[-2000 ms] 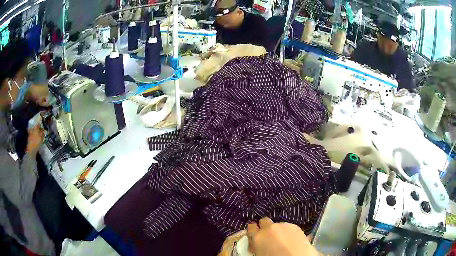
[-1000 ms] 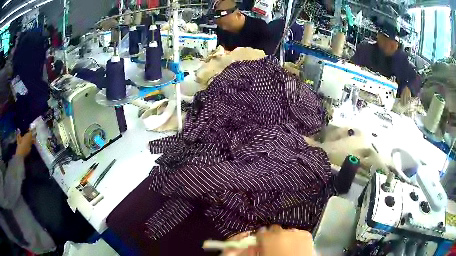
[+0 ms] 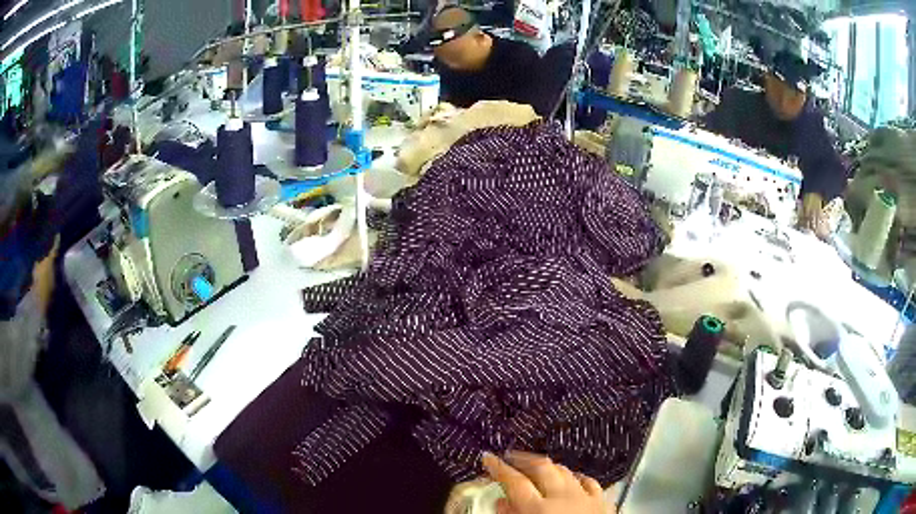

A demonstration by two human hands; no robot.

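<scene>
My right hand point(image 3: 547, 487) is at the bottom edge, partly cut off, its fingers at the front of the dark pinstriped heap point(image 3: 482, 301). A small beige piece point(image 3: 474, 496) lies beside and partly under the fingers, also cut off by the edge; whether the fingers grip it or the striped cloth is unclear. My left hand is not in view. Plain dark cloth point(image 3: 271, 442) lies flat under the heap's front left.
The overlock machine point(image 3: 804, 417) and a dark thread cone point(image 3: 700, 353) stand right of the heap. A neighbouring sewing machine point(image 3: 176, 241) and small tools point(image 3: 209, 353) are left. Two people sit behind machines at the back; a blurred person is at the far left.
My right hand has shifted slightly and its fingers are more spread at the striped cloth's edge. The pale strip beside it has moved. The person at far left has moved.
</scene>
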